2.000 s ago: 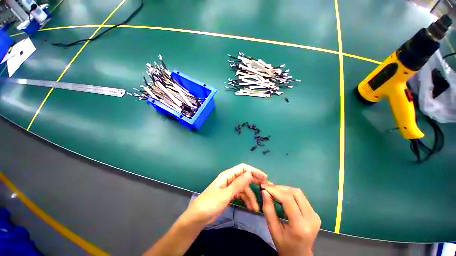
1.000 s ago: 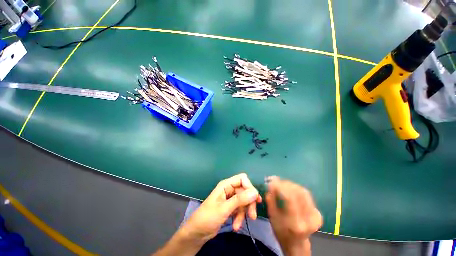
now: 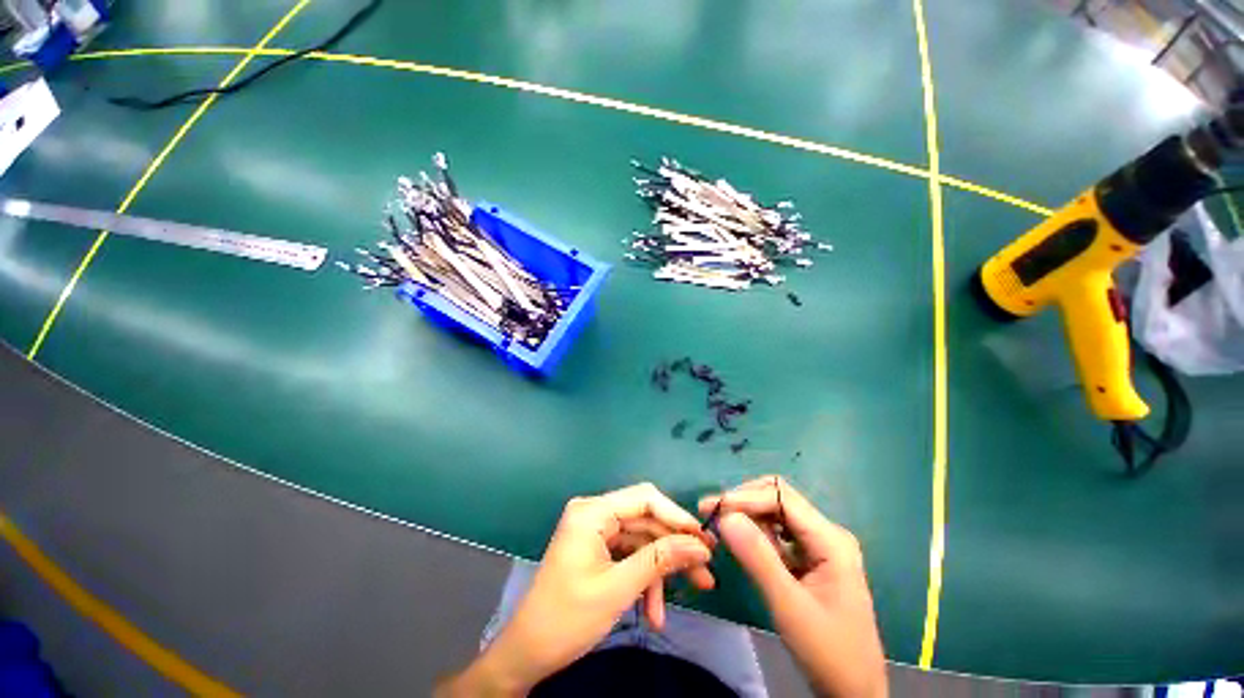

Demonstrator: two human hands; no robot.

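My left hand (image 3: 614, 566) and my right hand (image 3: 805, 573) are bare and meet near the mat's front edge. A thin dark lead (image 3: 712, 516) shows between their fingertips, and both hands pinch it. Most of it is hidden by the fingers. Small black sleeve pieces (image 3: 716, 396) lie scattered just beyond the hands. A pile of pale leads with dark ends (image 3: 716, 229) lies on the mat behind them. A blue bin (image 3: 580, 303) at the left of the pile is crammed with leads that stick out to its left.
A yellow and black heat gun (image 3: 1102, 321) stands at right with a black cord, beside a clear plastic bag (image 3: 1198, 307). A steel ruler (image 3: 178, 235) lies at left. A black power cord (image 3: 259, 79) and white paper (image 3: 25, 120) are at the upper left. Yellow tape lines cross the green mat (image 3: 409, 423).
My right hand was blurred and apart from my left one second ago; now its fingertips are back against my left fingertips at the lead. The view has shifted slightly.
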